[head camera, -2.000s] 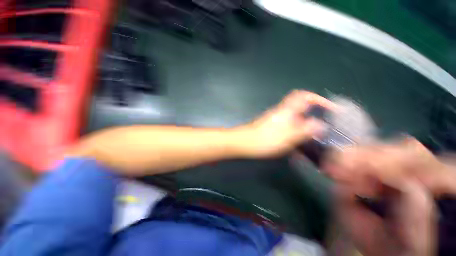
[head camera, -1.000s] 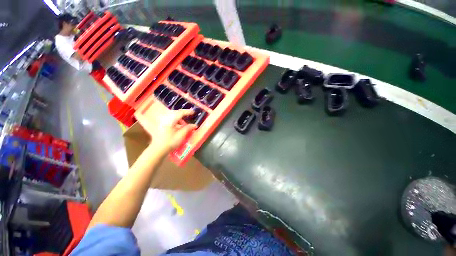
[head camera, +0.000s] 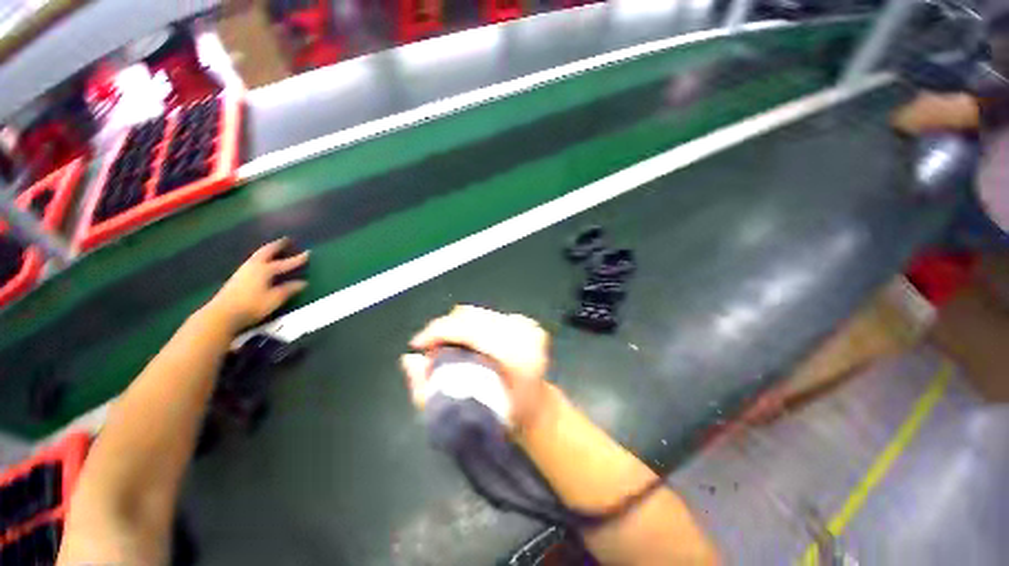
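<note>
My right hand (head camera: pixel 492 345) is closed around the thick electric screwdriver (head camera: pixel 470 411) over the middle of the worktop. The screwdriver's pale band and dark rear face me, and its cord runs over my forearm; its tip is hidden. My left hand (head camera: pixel 263 287) is over the green belt, just past the white-edged rail, fingers spread around a small black housing (head camera: pixel 290 265). Blur hides whether the fingers grip it. Loose black housings (head camera: pixel 252 370) lie below my left hand. Another cluster of black housings (head camera: pixel 603 290) lies right of my right hand.
The green belt (head camera: pixel 476 182) runs beyond the white rail (head camera: pixel 465 252). Orange-red trays of black parts (head camera: pixel 166 166) stand across the belt at upper left, and another tray (head camera: pixel 44 498) is at lower left. Another person's hand (head camera: pixel 938 113) is at the upper right.
The view has swung away from the tray rows. My left hand has gone from the tray to the belt. My right hand with the screwdriver, before only partly in view, is now in the middle.
</note>
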